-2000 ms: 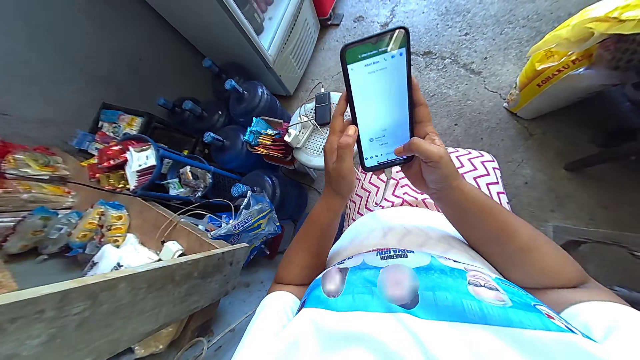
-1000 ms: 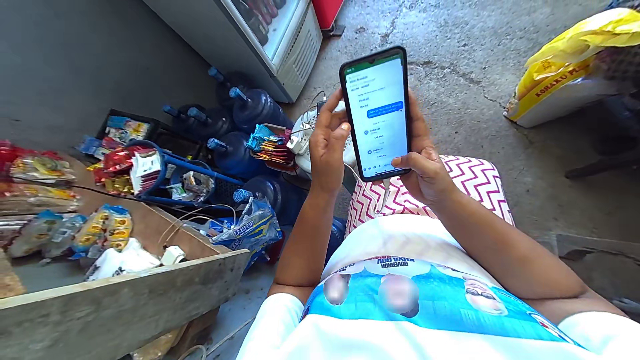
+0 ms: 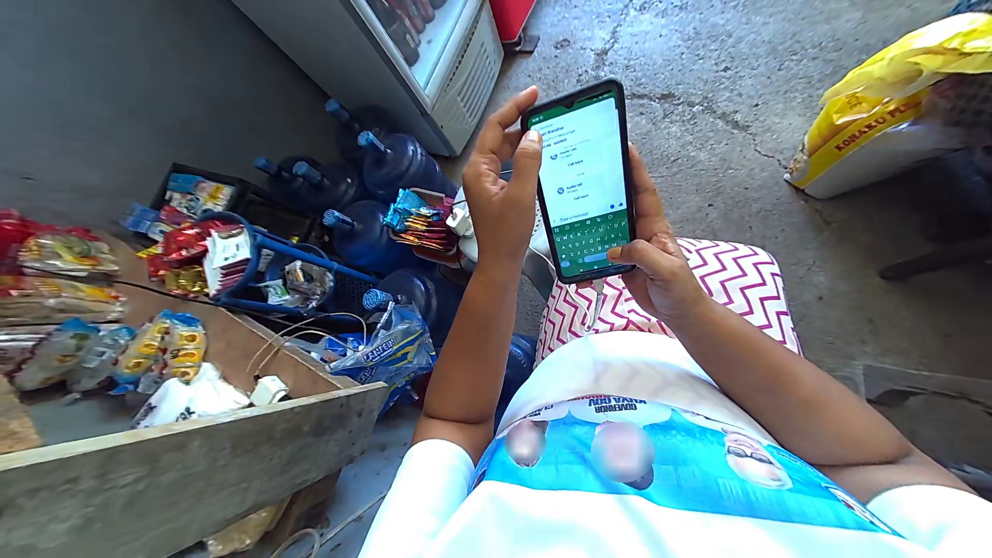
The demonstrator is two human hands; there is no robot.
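Note:
A smartphone (image 3: pixel 585 182) in a dark case is upright in front of me, with a chat and a green on-screen keyboard lit on its display. My right hand (image 3: pixel 659 252) grips its lower right side, fingers behind it and the thumb at the keyboard's lower right. At the phone's upper left is my left hand (image 3: pixel 504 178), its thumb at the screen's top left edge and its index finger raised; how firmly it bears on the phone is hidden. A white cable (image 3: pixel 597 306) hangs from the phone's bottom. Below lies a cushion (image 3: pixel 744 287) with a pink zigzag pattern.
Several blue water jugs (image 3: pixel 403 163) stand left of my arms, near a glass-door refrigerator (image 3: pixel 457 85). A wooden counter (image 3: pixel 194 442) holds packaged snacks (image 3: pixel 163 349) and a white charger (image 3: pixel 269 390). Sachets (image 3: pixel 422 221) fill a small container. A yellow sack (image 3: pixel 868 132) sits at the right.
The phone screen has changed from a chat without a keyboard to one with the green keyboard showing. My left hand has shifted up along the phone's side, its thumb now at the top left.

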